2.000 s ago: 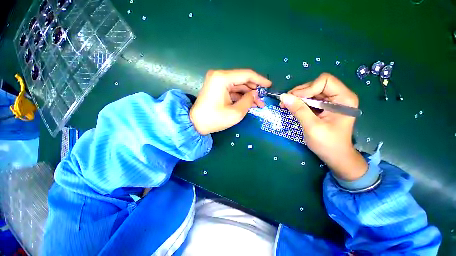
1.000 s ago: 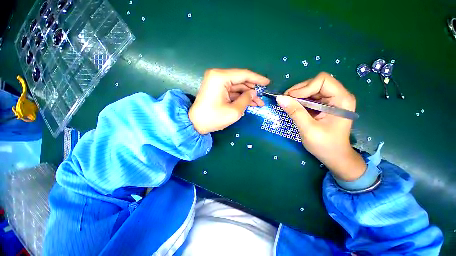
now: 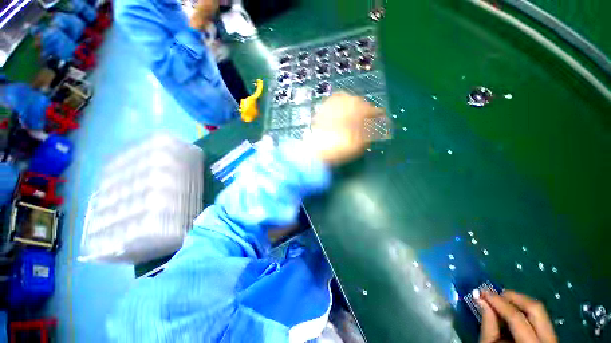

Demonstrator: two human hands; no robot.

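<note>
My left hand (image 3: 342,127) is over the near part of the clear blister tray (image 3: 326,48). It is blurred, and whether it holds anything cannot be told. Dark, silver-rimmed round housings sit in the tray's far pockets. My right hand (image 3: 519,318) is at the lower right, cut off by the bottom edge. Its fingertips are close together at the dark card of small white adhesive pieces (image 3: 471,306), with a small white spot at them. Whether they grip something is unclear. No tweezers are visible.
A loose round housing (image 3: 480,97) lies at upper right; silvery modules (image 3: 596,313) at lower right. White bits are scattered around. Stacked clear trays (image 3: 144,201), striped strips (image 3: 232,161) and a yellow object (image 3: 250,104) are left. Another person's blue sleeve (image 3: 181,63) is behind.
The view has swung left. My left hand has left the small part near my right hand and reached to the tray. The tweezers no longer show in my right hand.
</note>
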